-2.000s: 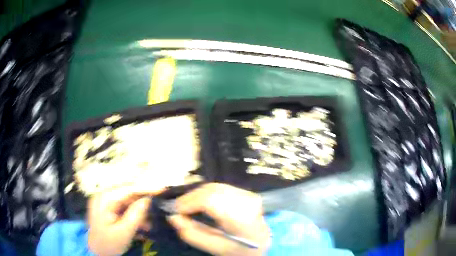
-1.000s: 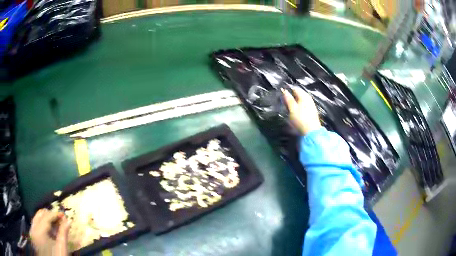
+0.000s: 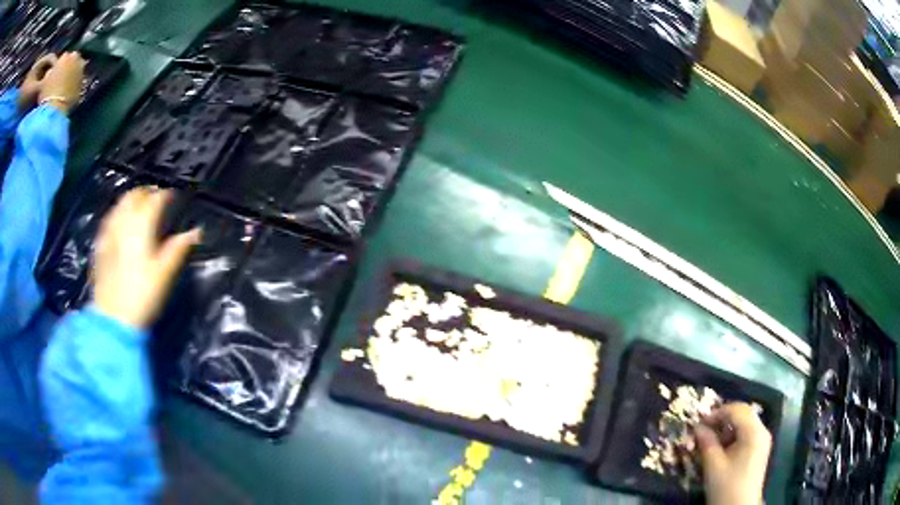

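My left hand (image 3: 135, 261) is over the left black compartment tray (image 3: 286, 148), thumb and fingers apart, with nothing visible in it. My right hand (image 3: 740, 459) is over the right parts tray (image 3: 617, 424), fingers curled together at the heap of small whitish pieces (image 3: 671, 424). A dark spot shows between the fingers; whether they hold anything cannot be told. The left parts tray (image 3: 464, 426) lies between my hands, densely filled with cream-white pieces (image 3: 493, 365). One upper-left cell of the compartment tray holds small dark parts (image 3: 187, 133).
Another person's hands (image 3: 57, 81) and blue sleeve are at the far upper left. Two pale strips (image 3: 691, 281) lie behind the parts trays. Yellow tape (image 3: 569, 266) marks the green bench. Another black compartment tray (image 3: 854, 395) is at far right; cardboard boxes (image 3: 730, 44) stand upper right.
The view has swung left. My left hand has moved from the left parts tray to the left compartment tray. My right hand has moved from the right compartment tray to the right parts tray.
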